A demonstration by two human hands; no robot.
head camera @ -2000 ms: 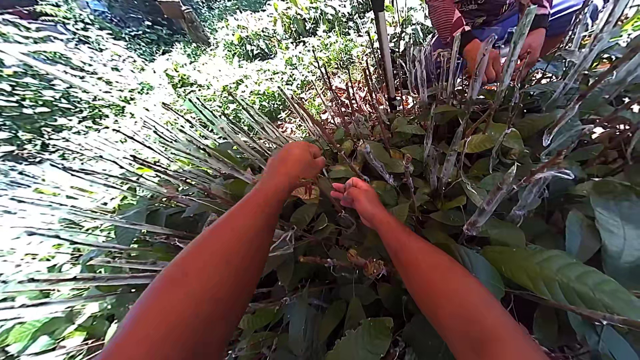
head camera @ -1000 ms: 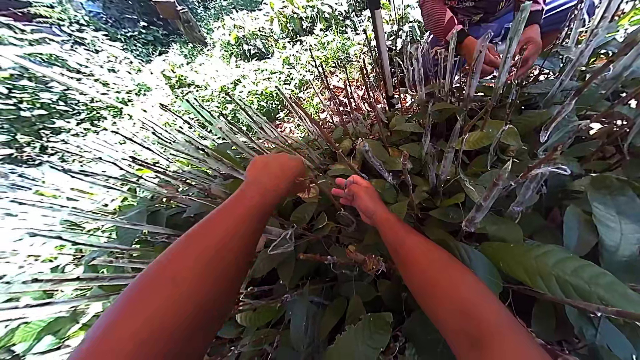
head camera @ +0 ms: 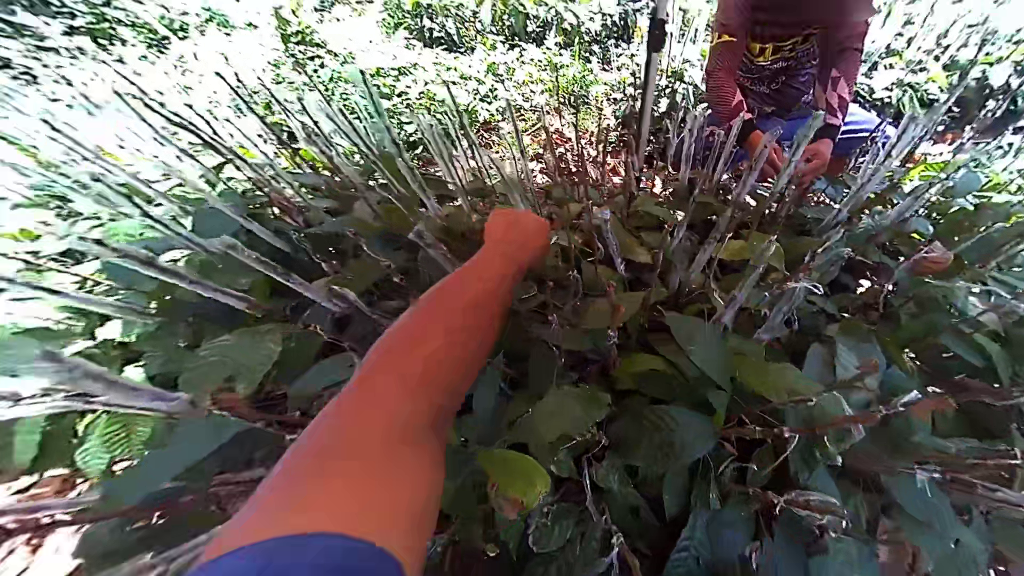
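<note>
My left hand (head camera: 518, 234) reaches out over the middle of a dense bed of leafy seedlings, its back toward me and its fingers hidden, so what it holds cannot be seen. Just beyond it stand upright stems wrapped in clear plastic film (head camera: 460, 160). Another plastic-wrapped stem (head camera: 612, 240) stands to the right of the hand. Broad green leaves (head camera: 564, 412) spread below my forearm, one of them yellow-green with a brown patch (head camera: 514, 478). My right hand is out of view.
A co-worker (head camera: 780, 88) in a patterned long-sleeved shirt crouches at the back right, both hands at a wrapped stem (head camera: 800, 152). A thin upright pole (head camera: 652, 80) stands behind the bed. More wrapped stems (head camera: 176, 280) lean out at the left, and low greenery (head camera: 496, 32) grows behind.
My right hand, earlier near the left one among the stems, has left the view. My left arm now reaches farther out. The view has shifted, showing more of the co-worker.
</note>
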